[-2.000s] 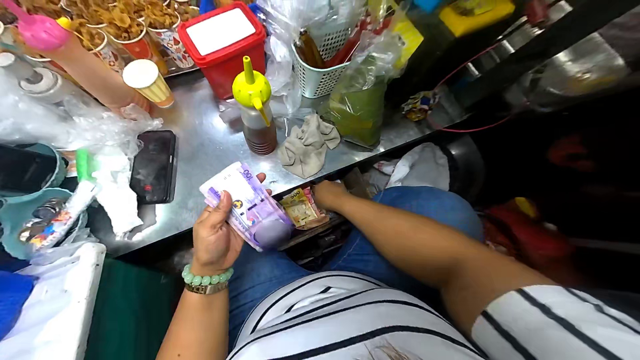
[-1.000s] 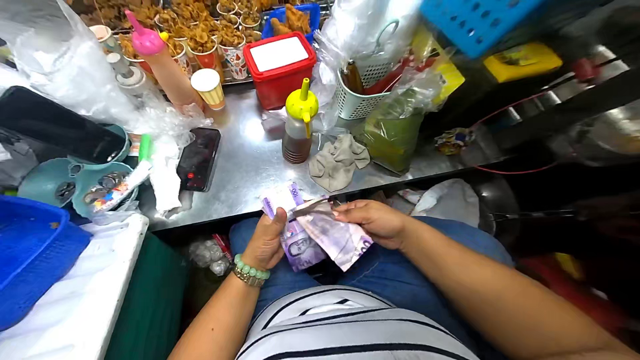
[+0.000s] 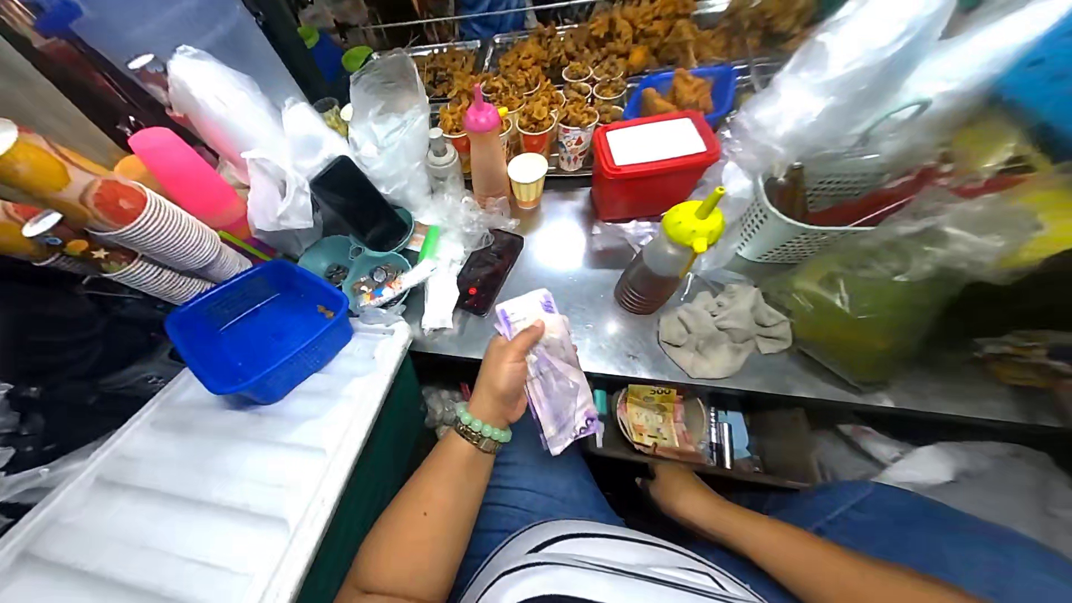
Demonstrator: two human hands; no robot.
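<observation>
My left hand, with a green bead bracelet and a watch at the wrist, grips a stack of purple banknotes above my lap, near the counter's front edge. Below the counter an open drawer holds yellow and other banknotes in a round container, with small items beside them. My right hand is at the drawer's front edge; its fingers are partly hidden, so its grip is unclear. A black phone lies on the metal counter just beyond the notes.
On the counter are a grey cloth, a yellow-topped sauce bottle, a red container and a teal coin holder. Cups of fried food stand behind. A blue basket sits on a white lid at left.
One second ago both hands were on the purple notes; now only my left hand holds them, and my right hand has moved down to the drawer. The view has shifted left.
</observation>
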